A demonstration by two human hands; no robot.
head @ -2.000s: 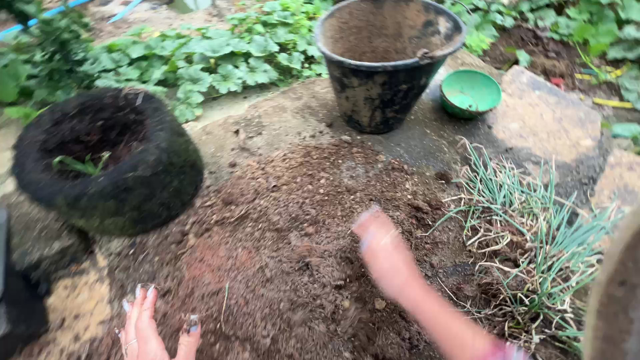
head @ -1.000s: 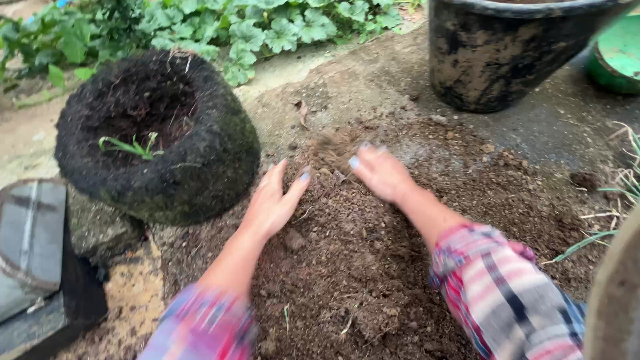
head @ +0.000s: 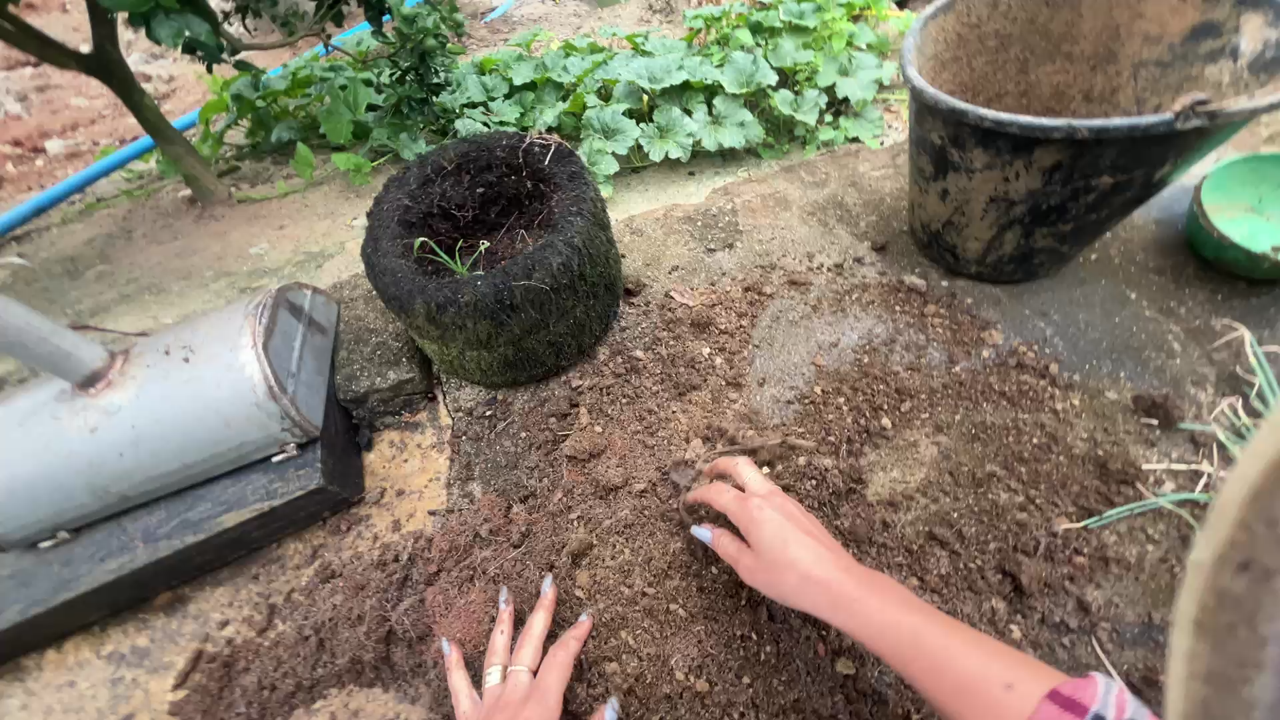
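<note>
Loose brown soil (head: 620, 570) is spread over the concrete ground. My left hand (head: 525, 665), with rings on it, lies palm down on or just over the soil at the bottom edge, fingers apart and holding nothing. Higher and to the right, my right hand (head: 765, 535) has its fingers curled at the soil, touching what looks like dry root or plant matter (head: 700, 475); whether it grips this I cannot tell. A dark, fibrous round planter (head: 510, 290) with a small green sprout (head: 452, 257) stands beyond my hands, to the left.
A soil-stained black bucket (head: 1010, 190) and a green bowl (head: 1235, 215) stand at the upper right. Spring onion-like plants (head: 1255, 400) and a blurred rim (head: 1230, 590) are at the right edge. A grey metal cylinder (head: 150, 410) lies left. Leafy plants (head: 690, 90) and a blue hose (head: 80, 185) are behind.
My hands were close together near the far part of the soil a second ago. Now my left hand is back at the near edge, and my right hand is lower on the soil. The view has shifted.
</note>
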